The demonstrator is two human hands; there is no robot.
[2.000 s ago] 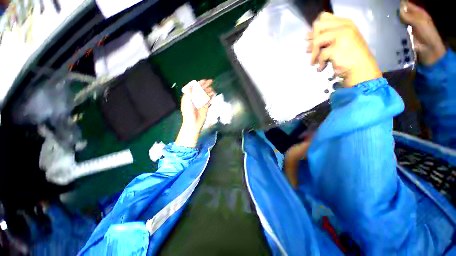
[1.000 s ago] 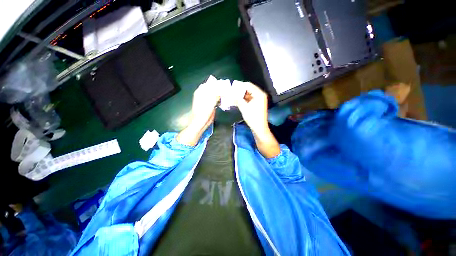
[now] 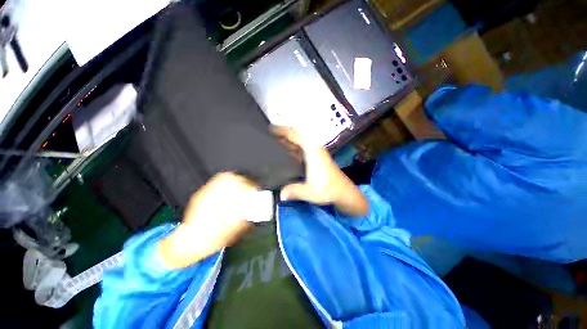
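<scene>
A large black foam tray (image 3: 222, 109) is held up in front of me, blurred. My right hand (image 3: 322, 180) grips its near right corner, thumb towards me. My left hand (image 3: 215, 218) is at its near edge, blurred, with white labels (image 3: 261, 206) in the fingers. Beyond, another tray holds two film-wrapped grey units with black dots near one corner. The right unit (image 3: 341, 45) bears a white label (image 3: 362, 73). The left unit (image 3: 283, 80) shows glare and no label that I can see.
Another dark tray (image 3: 129, 193) lies on the green bench at left. A label strip (image 3: 96, 273) curls at lower left beside clear plastic bags (image 3: 26, 196). A white shelf (image 3: 42, 32) is upper left. A neighbour's blue sleeve (image 3: 515, 122) and cartons (image 3: 473, 64) are at right.
Both hands have parted from the bunch of labels and now have a black tray raised between me and the bench. A white label now shows on the right unit. The view has shifted.
</scene>
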